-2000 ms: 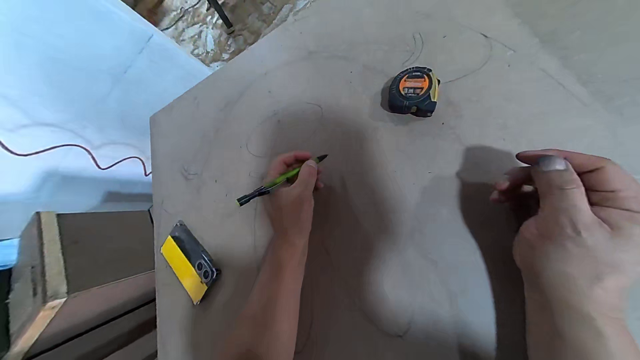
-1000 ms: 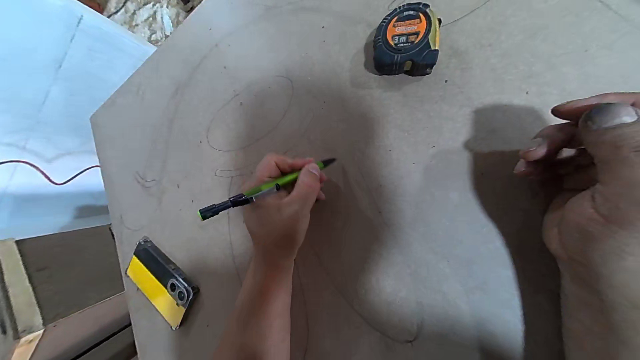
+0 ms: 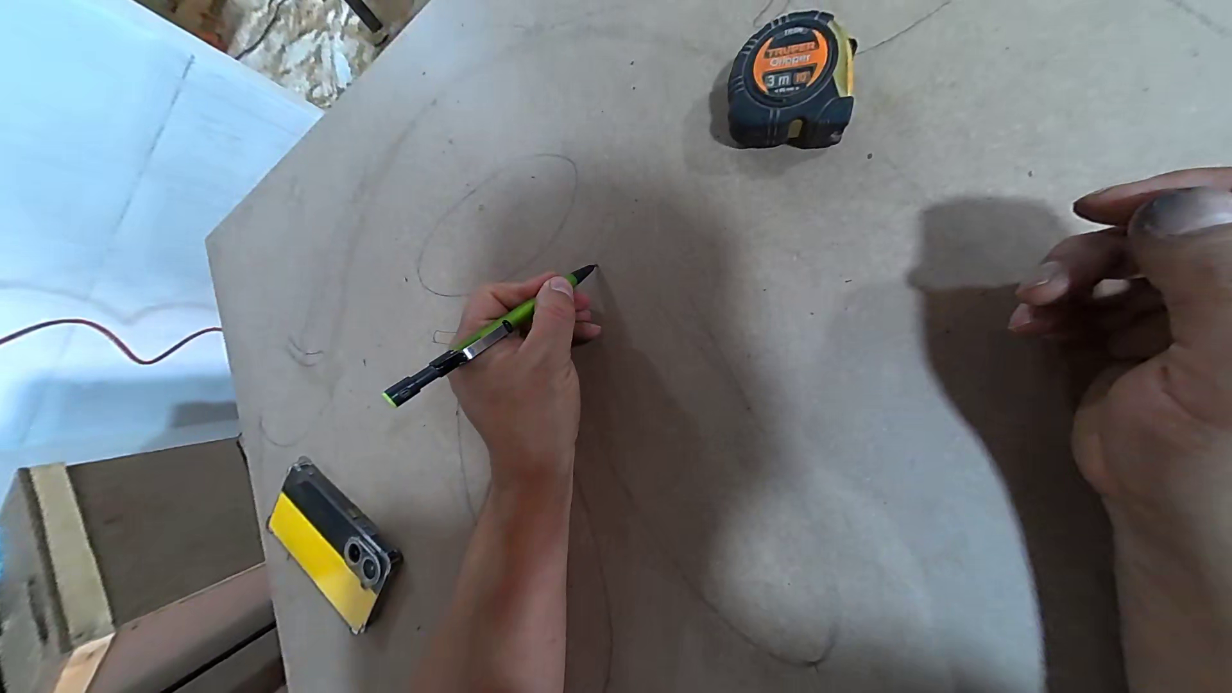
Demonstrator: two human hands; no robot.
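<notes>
My left hand [image 3: 525, 371] grips a green and black mechanical pencil [image 3: 491, 337], its tip at the surface of a large grey-brown board [image 3: 866, 385]. Thin curved pencil lines run over the board, among them an oval [image 3: 421, 252] just above my left hand. At the right edge, my right hand [image 3: 1145, 318] is held over the board with its fingers loosely curled; nothing shows in it. A black and orange Truper tape measure [image 3: 791, 82] rests on the board at the top, between the two hands and farther away.
A phone in a clear case with a yellow part [image 3: 332, 544] lies near the board's left edge. Below left of the board stands a brown box-like object [image 3: 164, 529]. A red cable [image 3: 125, 348] crosses a pale blue-white surface [image 3: 106, 192] at the left.
The view has moved closer to the board. My left hand still holds the pencil, now just below the oval. The tape measure and phone keep their places on the board.
</notes>
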